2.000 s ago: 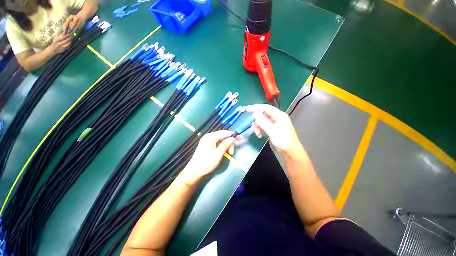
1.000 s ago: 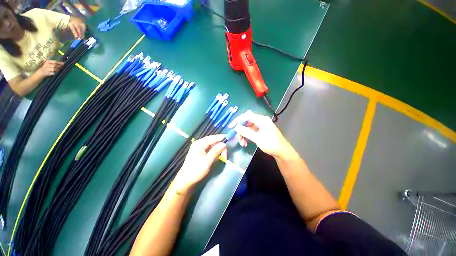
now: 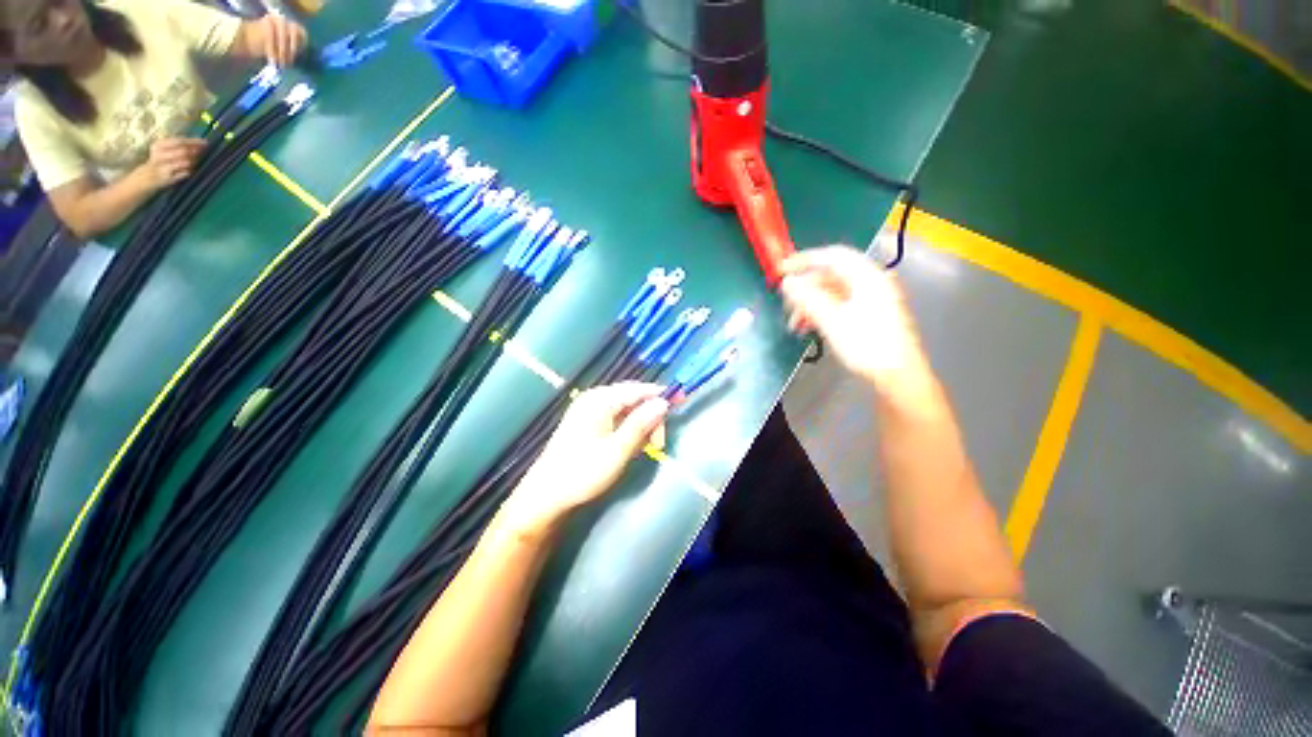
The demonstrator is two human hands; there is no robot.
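Observation:
My left hand [image 3: 597, 444] holds black cables near their blue-sleeved ends [image 3: 705, 360], with silvery lugs at the tips. My right hand [image 3: 849, 314] is at the lower end of the red grip of the heat gun [image 3: 745, 173], fingers curled at the handle; how firmly it grips is not clear. The heat gun lies on the green bench, its black front pointing away from me. More black cables [image 3: 489, 482] with blue ends lie beside my left hand.
Larger black cable bundles [image 3: 274, 389] curve across the bench [image 3: 648, 173] to the left. A blue parts bin [image 3: 497, 55] stands at the far side. A person [image 3: 130, 115] handles cables at the far left. A metal wire rack [image 3: 1237, 662] is at lower right.
My right hand has left the blue sleeve and moved up and right to the heat gun's handle. My left hand still holds the cables. The other person's raised hand has shifted.

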